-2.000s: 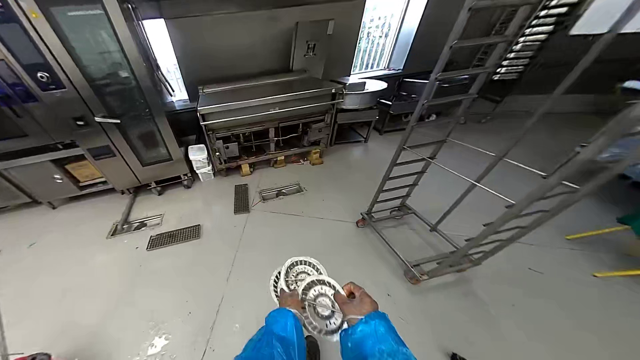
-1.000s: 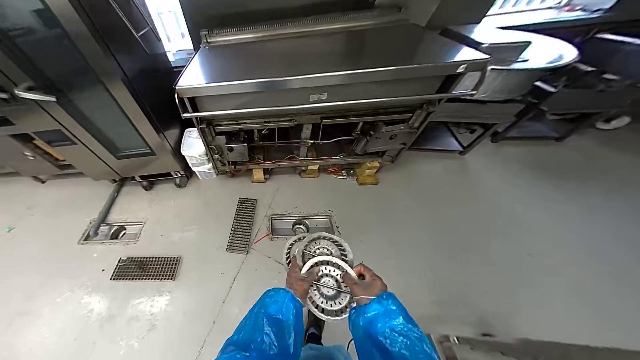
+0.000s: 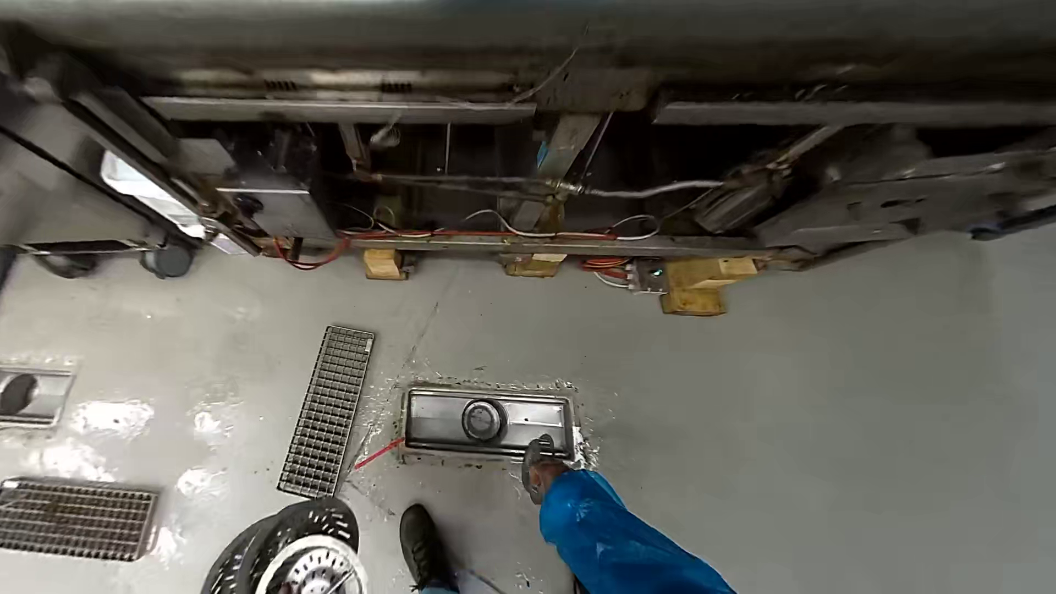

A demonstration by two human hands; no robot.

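Several round slotted metal discs (image 3: pixel 318 569), the front one with a pale rim, are at the bottom left. A small part of my left hand (image 3: pixel 286 588) shows at their lower edge, gripping them. My right hand (image 3: pixel 548 476), below a blue plastic sleeve, is over the near right corner of an uncovered steel floor drain (image 3: pixel 445 425). A dark grey shape lies along its fingers; whether it is held is unclear. A round drain fitting (image 3: pixel 483 420) sits mid-channel. Left of the drain, a rectangular metal grate (image 3: pixel 327 412) lies on the floor.
The steel appliance's underside frame (image 3: pixel 462 242) crosses the top, with cables and wooden blocks (image 3: pixel 695 285) at floor level. Another grate (image 3: pixel 78 518) and another drain (image 3: pixel 35 396) are at the left. A black shoe (image 3: pixel 422 544) stands below the channel. Wet patches mark the floor.
Both hands were together at the discs; now my right hand is apart from them, at the drain, while the discs are at the lower left. The view has moved closer to the drain and appliance.
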